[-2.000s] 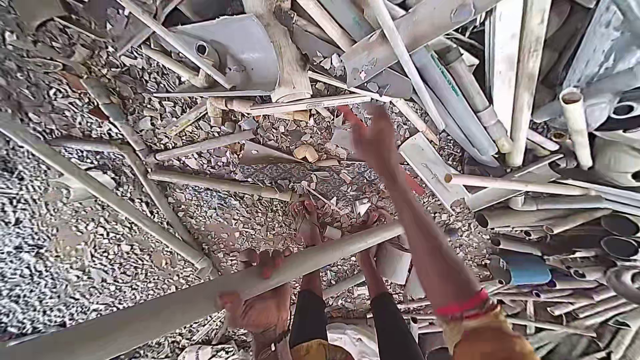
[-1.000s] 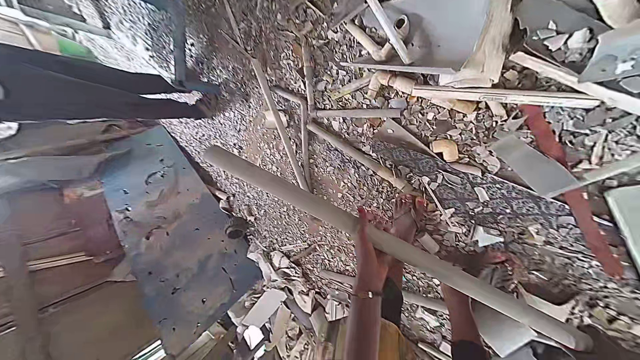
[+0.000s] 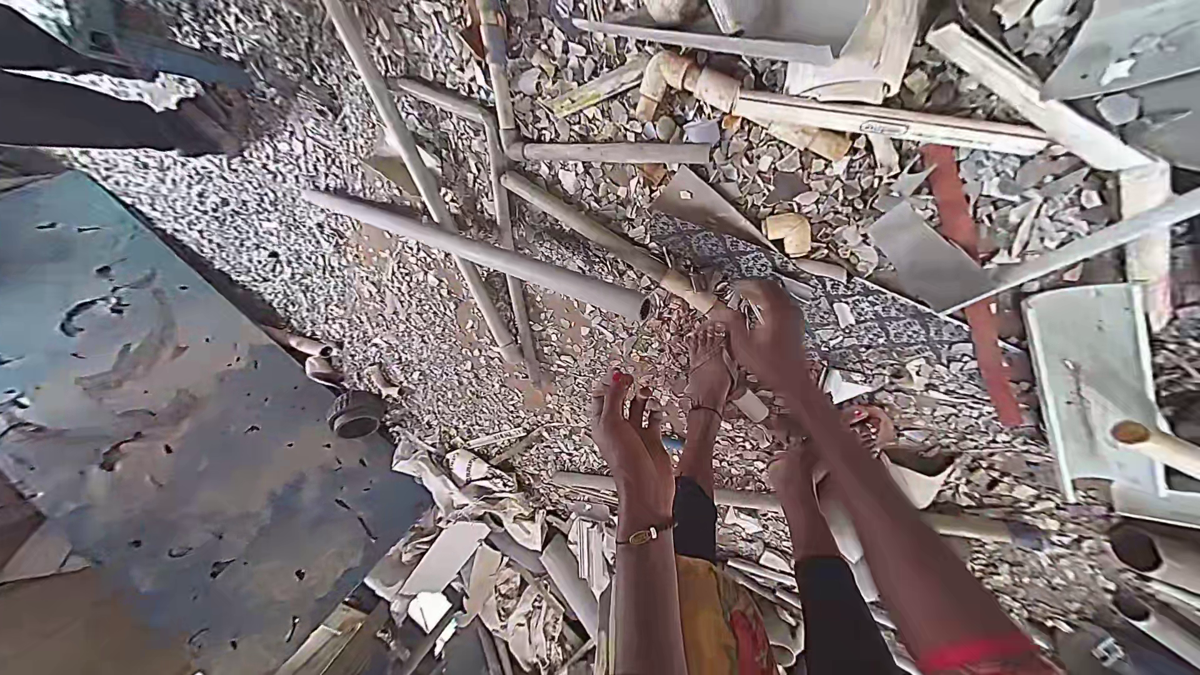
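My left hand (image 3: 630, 431) is raised with its fingers apart and nothing in them. A grey plastic pipe (image 3: 478, 253) is beyond it, out of both hands, its hollow end toward me; whether it rests on the ground is unclear. My right hand (image 3: 769, 323) is bent over the near end of a thinner, dirty pipe (image 3: 591, 225); whether the fingers grip it is hidden. A short pale pipe piece (image 3: 750, 405) shows just below that hand. My bare feet are on the debris, one (image 3: 710, 370) between my hands.
Thin pipes (image 3: 412, 159) cross on the gravel. A pipe elbow (image 3: 666, 75), a red strip (image 3: 970, 272) and broken panels (image 3: 933, 258) lie ahead and right. A dark, stained sheet (image 3: 187, 375) spans the left. Another person's dark-clothed legs (image 3: 84, 112) are at upper left. Scrap surrounds my legs.
The long grey pipe was in my left hand a second ago; now it is out of my hands, farther ahead and left. My right hand has come into view by the thin pipe.
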